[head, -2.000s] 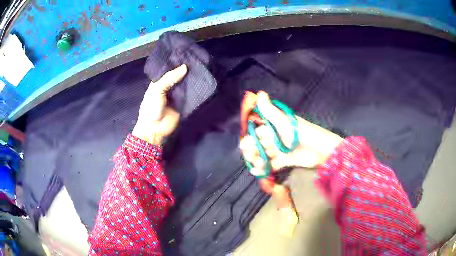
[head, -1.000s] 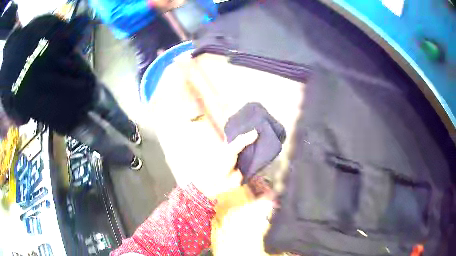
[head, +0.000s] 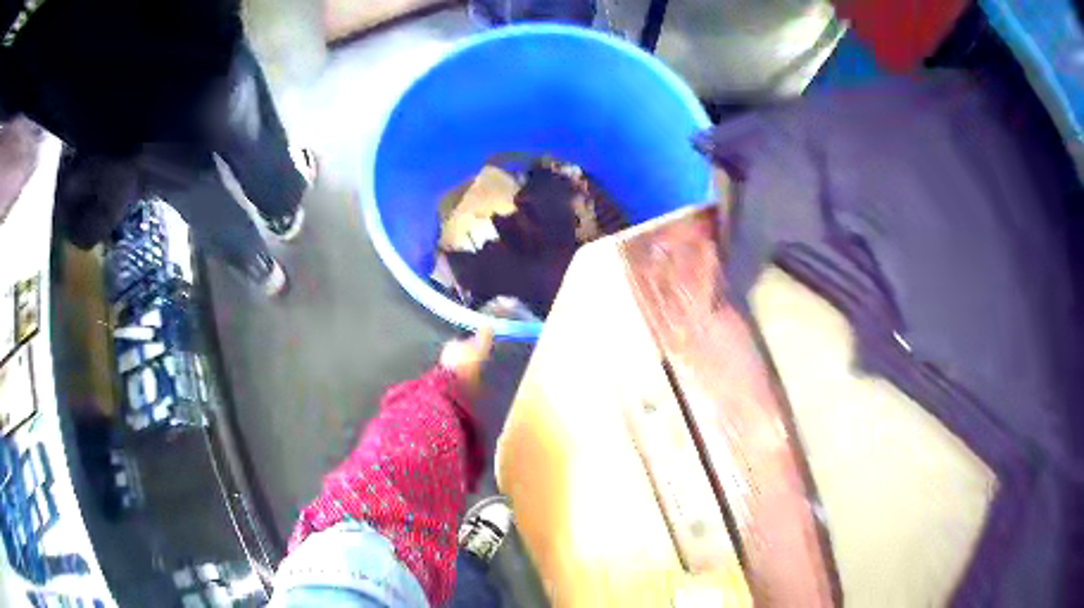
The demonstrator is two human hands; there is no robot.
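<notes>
A round blue waste bin (head: 541, 83) stands beside the bed, with dark and tan scraps (head: 517, 244) inside. My left hand (head: 467, 349), small and partly blurred, is at the bin's near rim, its fingers closed over the edge. The sleeve is red and patterned. The dark purple fabric (head: 951, 226) lies on the bed at the right, over a grey-beige underlay sheet (head: 874, 416). My right hand is not in view.
The pale wooden bed edge (head: 583, 416) and reddish-brown board (head: 713, 344) lie right of my arm. A person in dark clothes (head: 131, 71) stands at upper left. A rack with blue dies (head: 155, 344) stands at left. A shoe (head: 485, 526) shows below.
The view has swung left and down to the bin. The folded dark piece is no longer in my left hand, which is now at the bin's rim. The scissors seen earlier are out of view.
</notes>
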